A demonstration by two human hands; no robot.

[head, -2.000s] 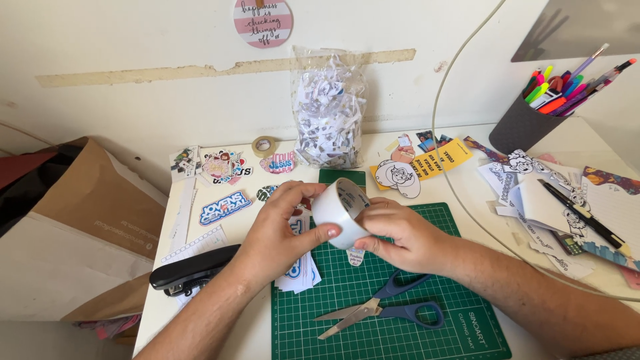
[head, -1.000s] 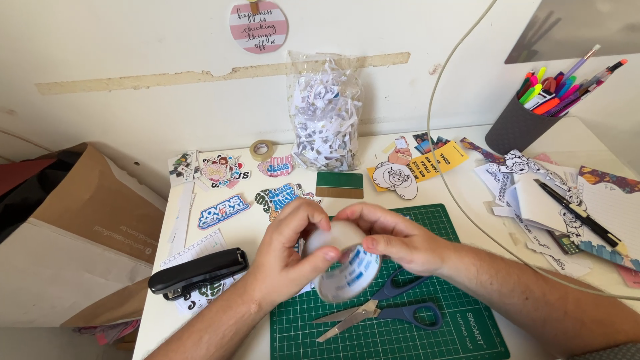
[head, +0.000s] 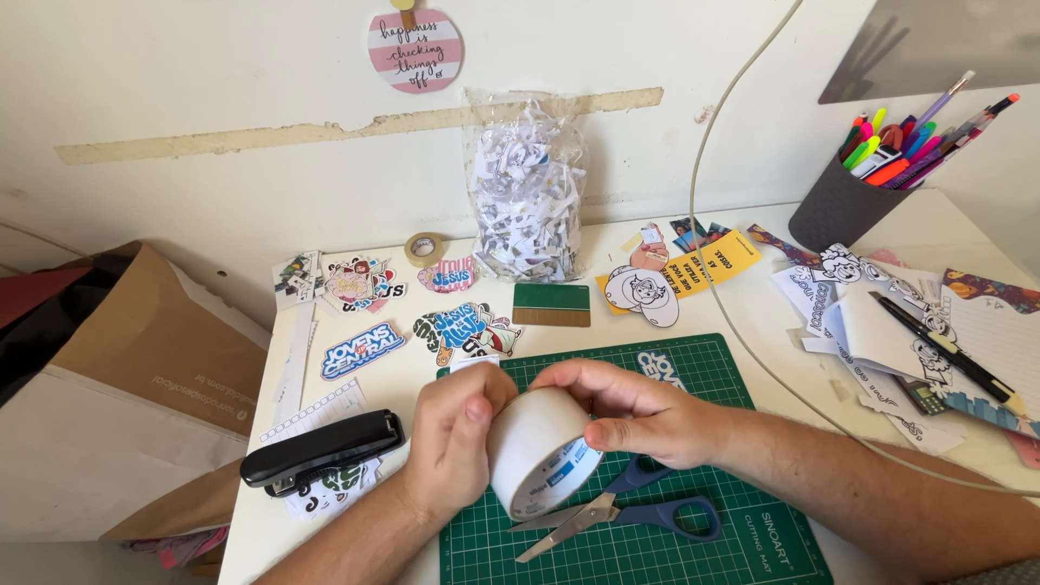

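A wide roll of clear or whitish adhesive tape (head: 532,447) is held between both hands above the green cutting mat (head: 731,496). My left hand (head: 459,435) is at the roll's upper left, its fingers curled and thumb up by the edge. My right hand (head: 630,410) grips the right rim, thumb near the core opening. Scissors with blue handles (head: 613,512) lie spread on the mat, just below and right of the roll. A cut-out sticker with blue lettering (head: 660,367) lies at the mat's top edge, beyond my right hand.
A black stapler (head: 325,451) sits left on papers. Behind are sticker cut-outs (head: 361,351), a masking tape roll (head: 424,249), a plastic bag of paper scraps (head: 528,195) and a green-brown card (head: 552,305). On the right stand a pen cup (head: 845,203) and loose papers; a cable (head: 715,301) crosses there.
The tape roll has been turned in the hands, and its printed core now faces down to the right. The scissors have stayed on the mat.
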